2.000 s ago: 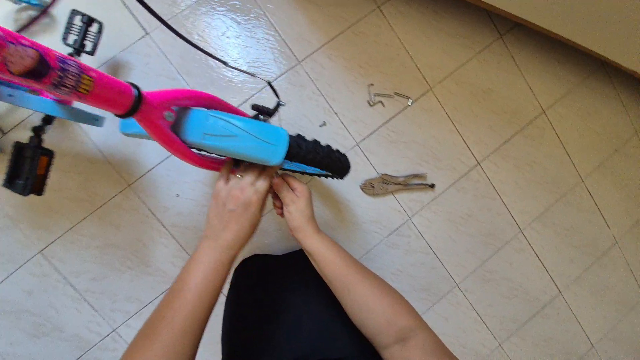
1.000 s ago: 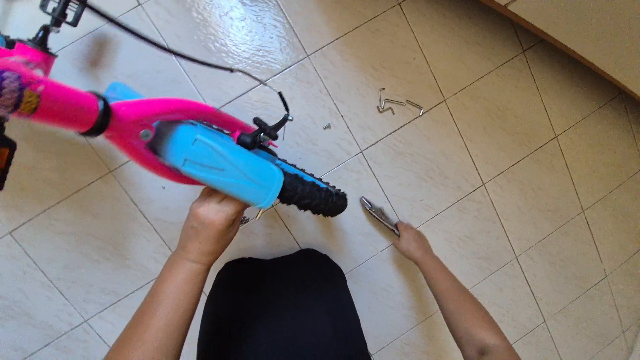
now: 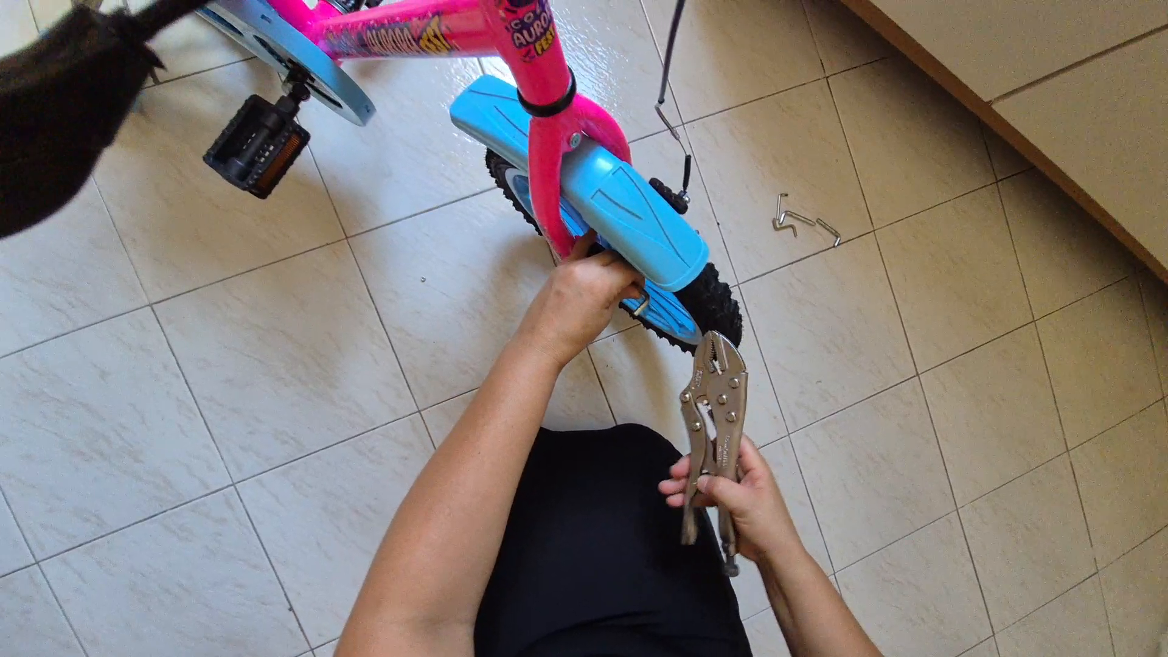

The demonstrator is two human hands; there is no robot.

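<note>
My left hand (image 3: 584,297) is at the near side of the bicycle's front wheel, below the pink fork (image 3: 547,169) and the light blue fender (image 3: 634,214). Its fingers close on a small metal part (image 3: 641,303) by the wheel; how much they grip is hidden. My right hand (image 3: 744,497) holds locking pliers (image 3: 716,411) by the handles, jaws pointing up toward the black knobby tire (image 3: 714,306). A brake cable (image 3: 671,73) hangs beyond the fender and reaches a black brake part (image 3: 669,194).
Several hex keys (image 3: 798,219) lie on the tiled floor at the right. A pedal (image 3: 258,146) juts out at the upper left, near a dark, blurred object (image 3: 64,109). A pale cabinet (image 3: 1068,73) borders the upper right. A tiny piece (image 3: 422,279) lies on the tiles.
My right hand was at the wheel, then took hold of the pliers on the floor and has lifted them near the tire. The front wheel and fork have turned relative to the frame.
</note>
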